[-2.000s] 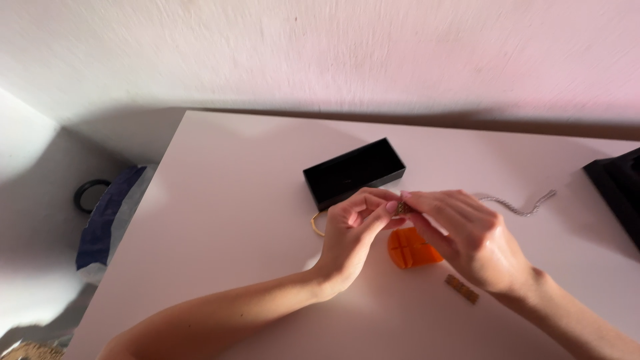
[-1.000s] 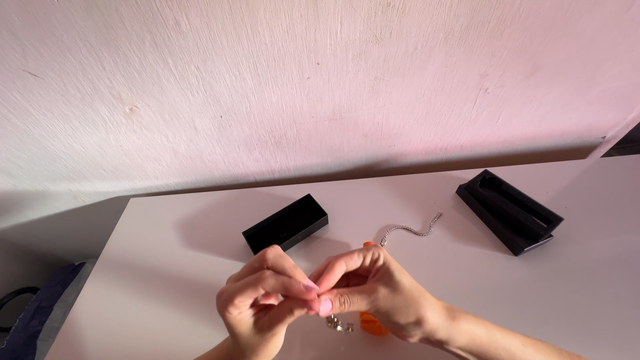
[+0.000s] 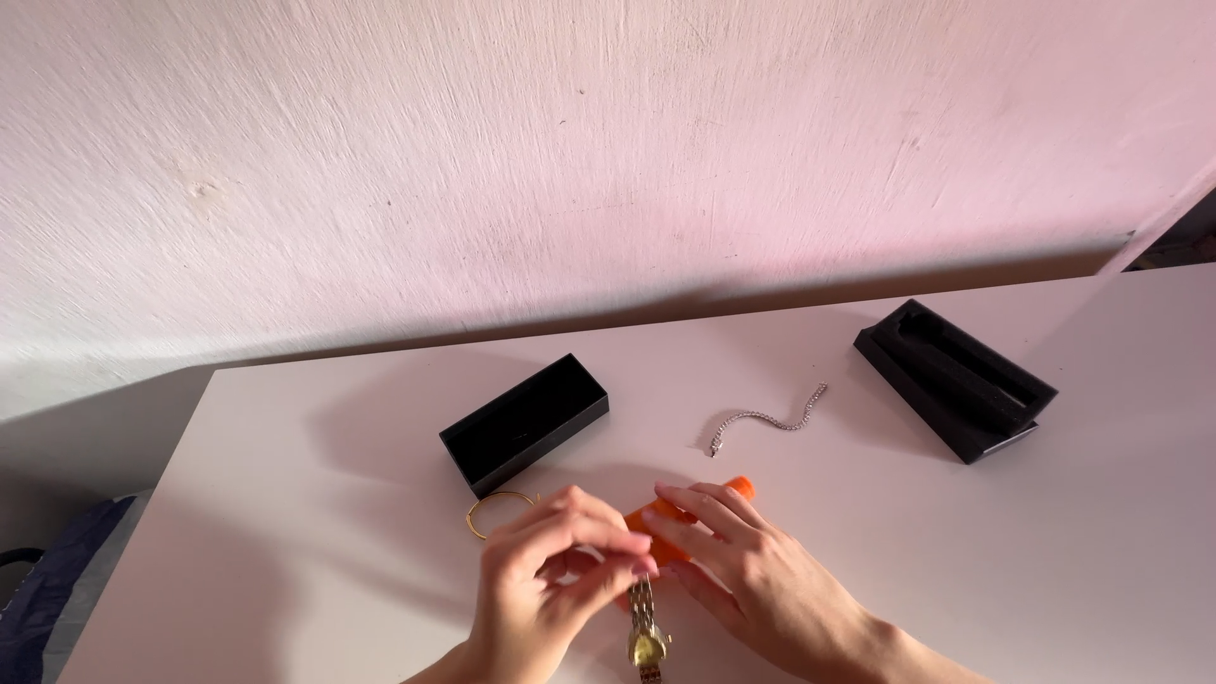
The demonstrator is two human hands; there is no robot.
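Note:
A wristwatch with a metal link band and a gold-toned face hangs from the fingertips of my left hand, which pinch one end of the band. My right hand rests over an orange object on the white table, its fingers spread across it; the hands hide much of its shape. Behind my left hand lies a thin gold bangle, partly covered. A silver chain bracelet lies in a loose curve beyond my right hand.
An open, black rectangular box stands behind the bangle. At the right sits another black box part with a padded insert, tilted. The white table meets a pale wall. A blue and grey bag is at the lower left.
My hands have parted; the right has moved onto the orange object, while the left holds the watch, now hanging in plain sight. The view has tilted up since two seconds ago.

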